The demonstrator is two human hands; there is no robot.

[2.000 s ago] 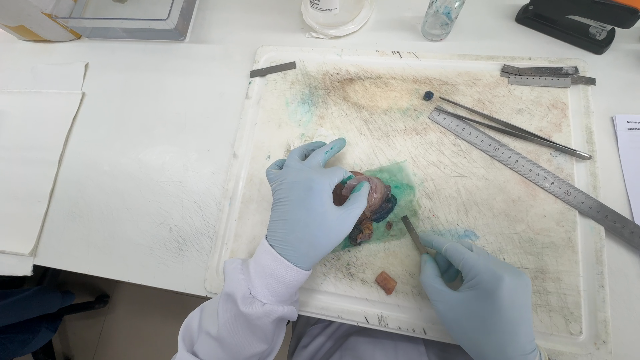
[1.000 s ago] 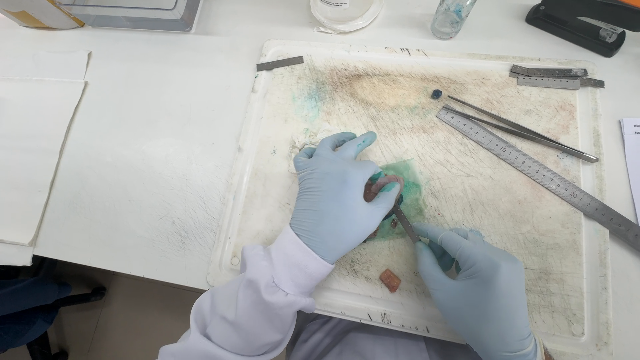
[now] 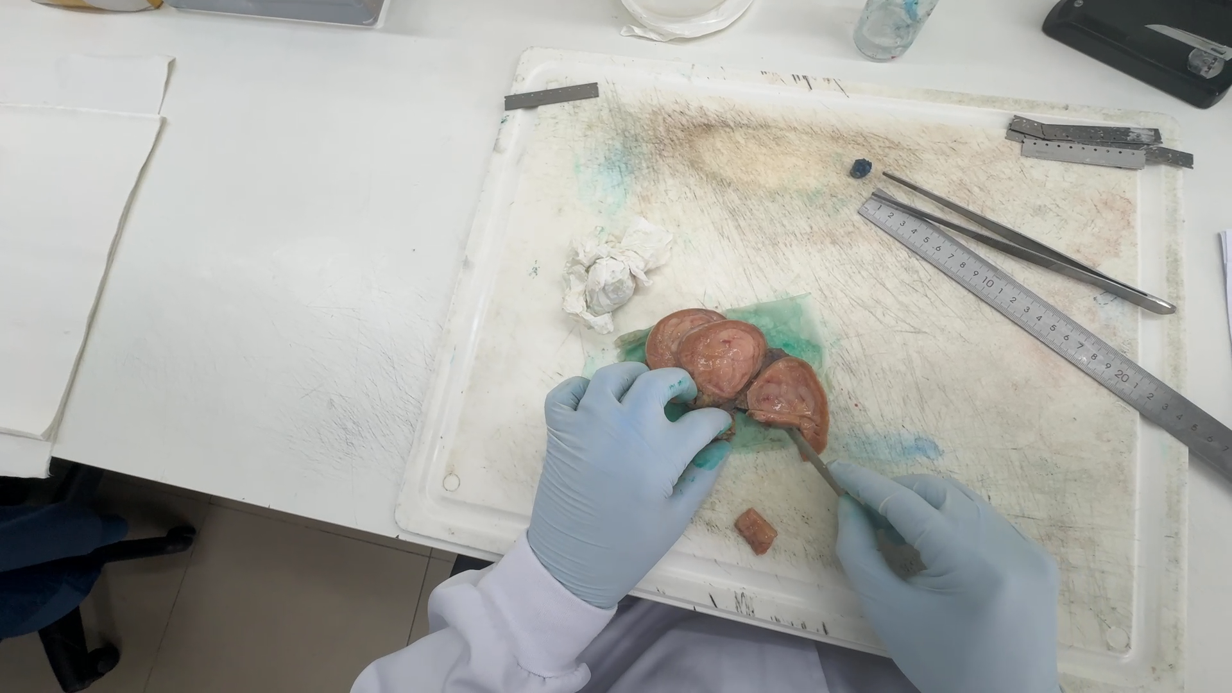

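Observation:
A tissue specimen (image 3: 724, 358) lies spread open in sliced, rounded pink-brown lobes on a green-stained sheet (image 3: 784, 322) on the white cutting board (image 3: 481, 385). My left hand (image 3: 626, 472), in a light blue glove with teal stains, pinches the specimen's lower left edge between thumb and fingers. From the right, my right hand (image 3: 948, 568), gloved too, is closed on a thin metal blade (image 3: 813, 462), whose tip meets the underside of the right-hand lobe. A small brown tissue piece (image 3: 756, 531) lies below, between the hands. Crumpled white tissue paper (image 3: 616, 274) rests at the upper left.
Metal tweezers (image 3: 1039, 245) and a steel ruler (image 3: 1020, 308) lie at the right, with a small dark blue lump (image 3: 860, 168) by their tips. Used blades (image 3: 1088, 142) lie top right, another blade (image 3: 551, 95) top left. A glass jar (image 3: 890, 29) and a stapler (image 3: 1145, 43) stand behind.
The specimen, mostly under my left hand before, now shows its opened, sliced faces. My left hand has moved down and left, uncovering the crumpled paper.

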